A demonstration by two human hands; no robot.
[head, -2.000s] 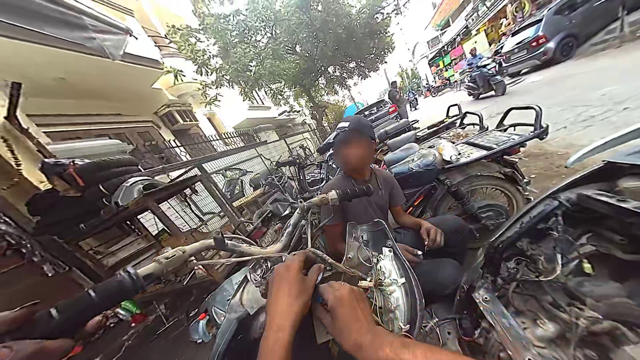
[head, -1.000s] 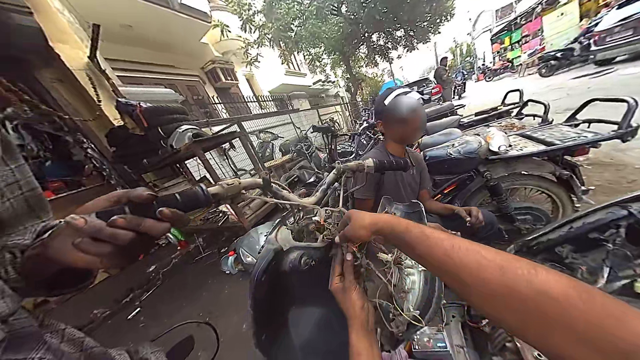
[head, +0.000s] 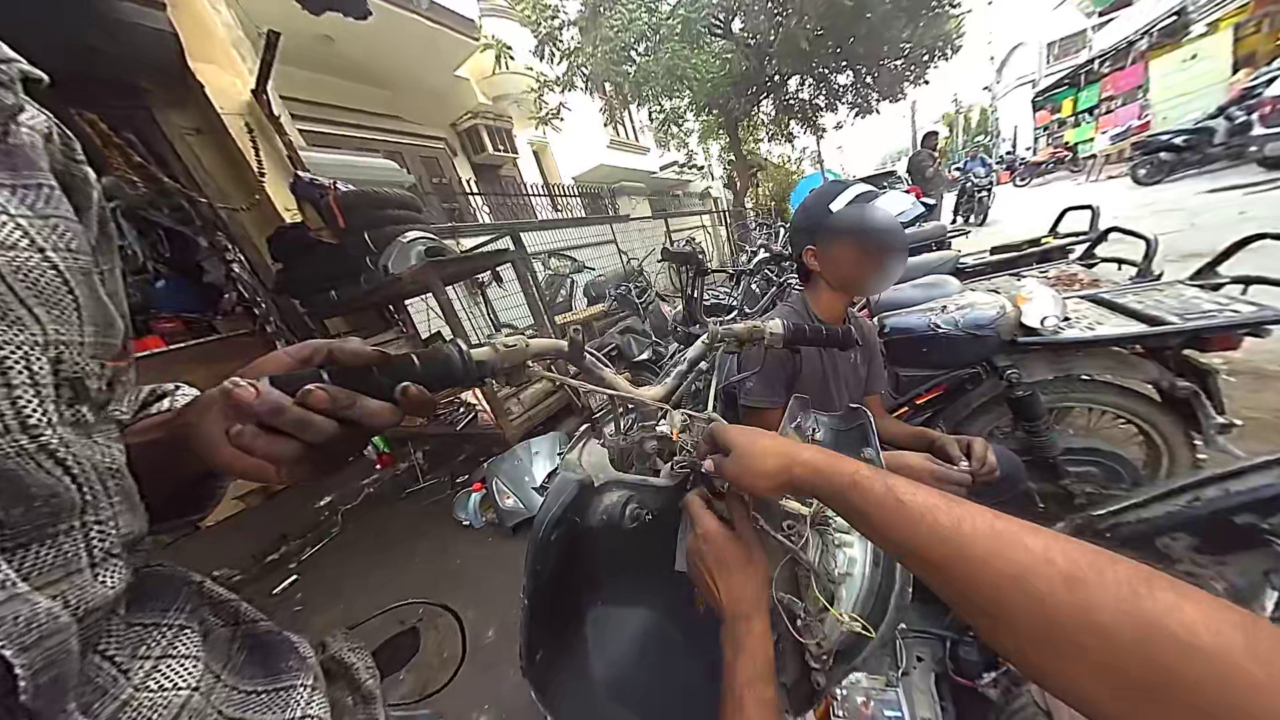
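My right hand [head: 755, 460] reaches in from the right, its fingertips pinched on thin wires [head: 682, 440] below the scooter's handlebar [head: 650, 388]. Just under it, my left hand [head: 730, 555] comes up from below with its fingers bent at the same wiring; the fingers partly hide what they hold. The black inner side of a front panel [head: 620, 600] lies left of my left hand. To the right of my hands, loose wires hang over the headlight unit [head: 835, 560].
Another person's hand [head: 300, 415] holds the left handlebar grip [head: 400, 370]. A person in a cap [head: 815, 340] sits behind the right grip. Parked motorcycles [head: 1060, 340] stand at the right. A silver scooter fairing [head: 530, 475] lies on the ground at the left.
My right hand has moved from beside my left hand to above it. The other person's hand now wraps the left grip more fully. The view has turned.
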